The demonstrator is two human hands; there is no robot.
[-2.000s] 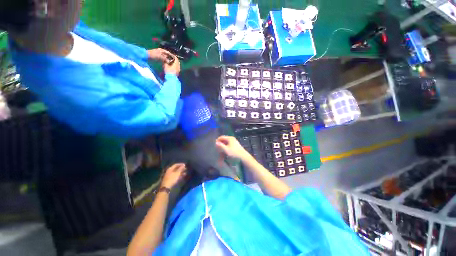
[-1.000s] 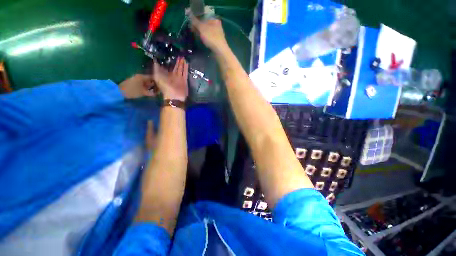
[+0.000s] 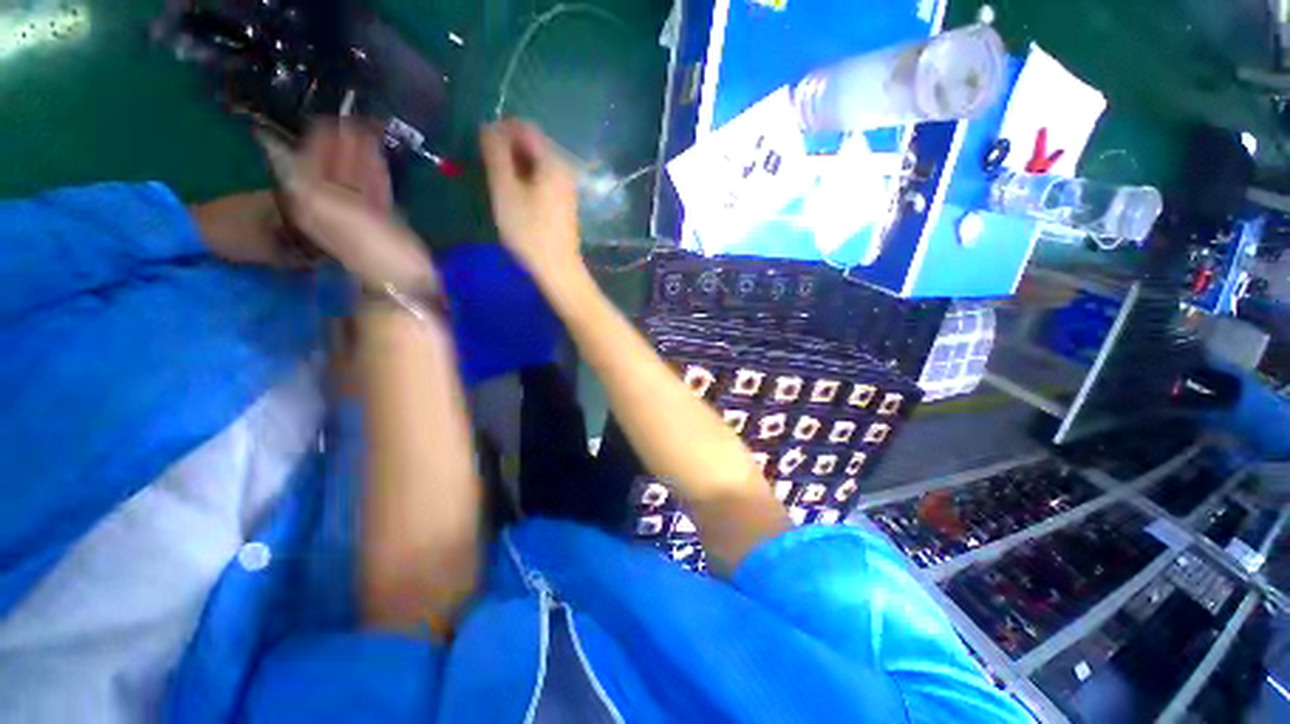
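A dark metal clamp fixture [image 3: 297, 64] with a small red tip lies on the green bench at the upper left. My left hand [image 3: 340, 205] is blurred and lies over the near side of the fixture; whether it holds anything cannot be told. My right hand [image 3: 531, 184] is to the right of the fixture, above the bench, with its fingers curled; any small thing in it is hidden. A thin pale cable [image 3: 507, 71] curves up from beside my right hand.
Blue boxes [image 3: 976, 234] carry papers and clear bottles at the upper right. Black trays [image 3: 814, 453] with copper-coloured parts lie below them. Another person in a blue smock [image 3: 99, 297] is close on the left. A blue stool-like object [image 3: 488, 311] is below my hands.
The view has shifted, and the fixture now sits further left. My right hand has come down from the grey object at the bench's top. My left hand has turned and blurred over the fixture.
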